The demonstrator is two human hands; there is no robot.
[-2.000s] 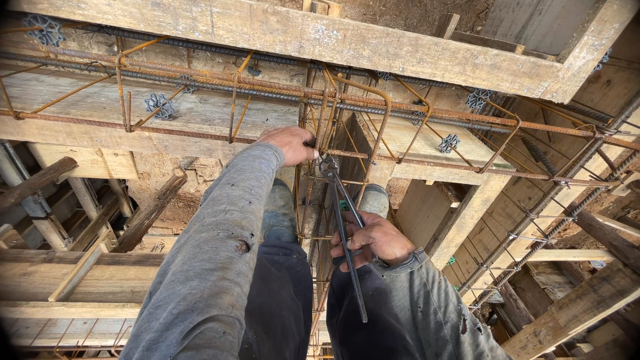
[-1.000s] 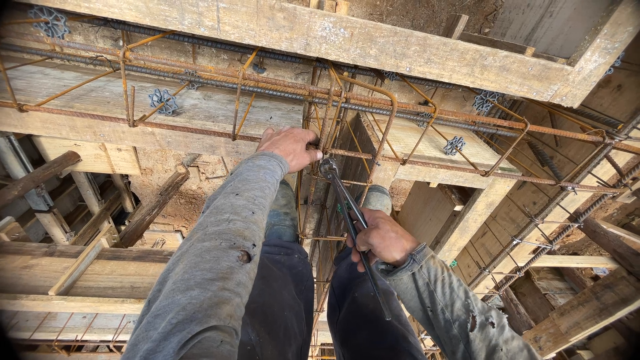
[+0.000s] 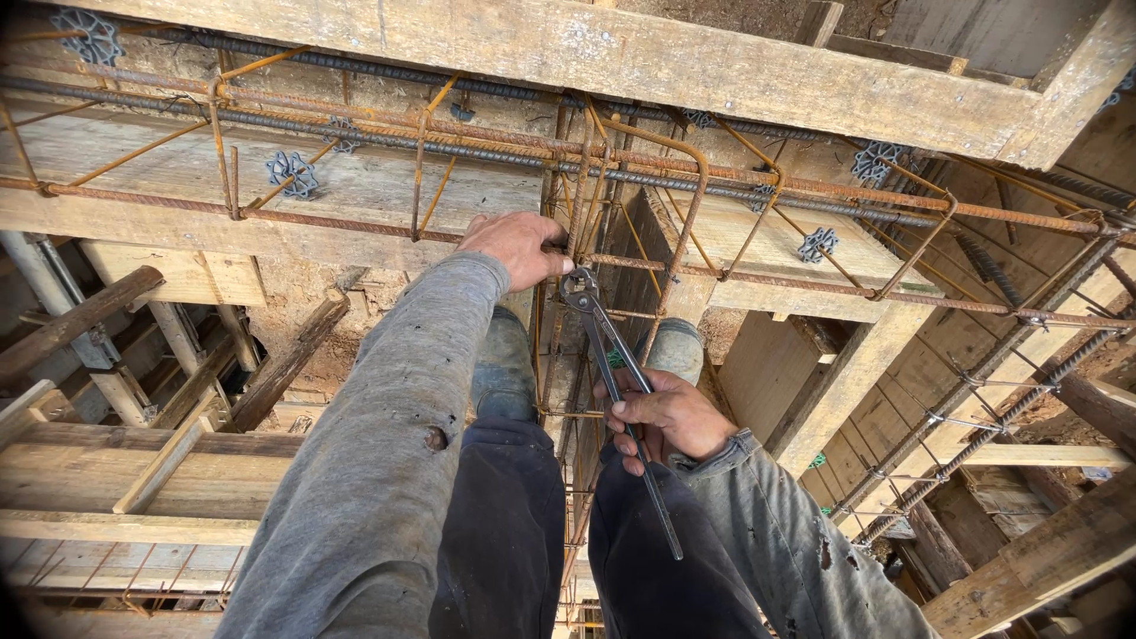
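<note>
My right hand (image 3: 661,413) grips the long handles of steel end-cutting nippers (image 3: 612,333), whose handles stand slightly apart. The jaws lie beside a rusty rebar stirrup where a column cage meets the beam cage. My left hand (image 3: 519,248) rests over the lower longitudinal rebar (image 3: 346,225), its thumb tip touching or almost touching the nipper head. Whether it pinches a tie wire there cannot be told. Rusty stirrups (image 3: 694,213) cross the ribbed bars above my hands. Grey plastic spacer wheels (image 3: 291,175) sit on the stirrups to both sides.
A thick formwork board (image 3: 550,62) runs across the top. My boots (image 3: 504,364) stand either side of the column cage. Round timber props (image 3: 293,355) and gaps lie at lower left. Another rebar cage (image 3: 985,426) slants down on the right, with wire ends sticking out.
The nipper handles stood wide apart two seconds ago and lay closer together one second ago; a narrow gap shows now. My left hand has stayed at the same bar joint.
</note>
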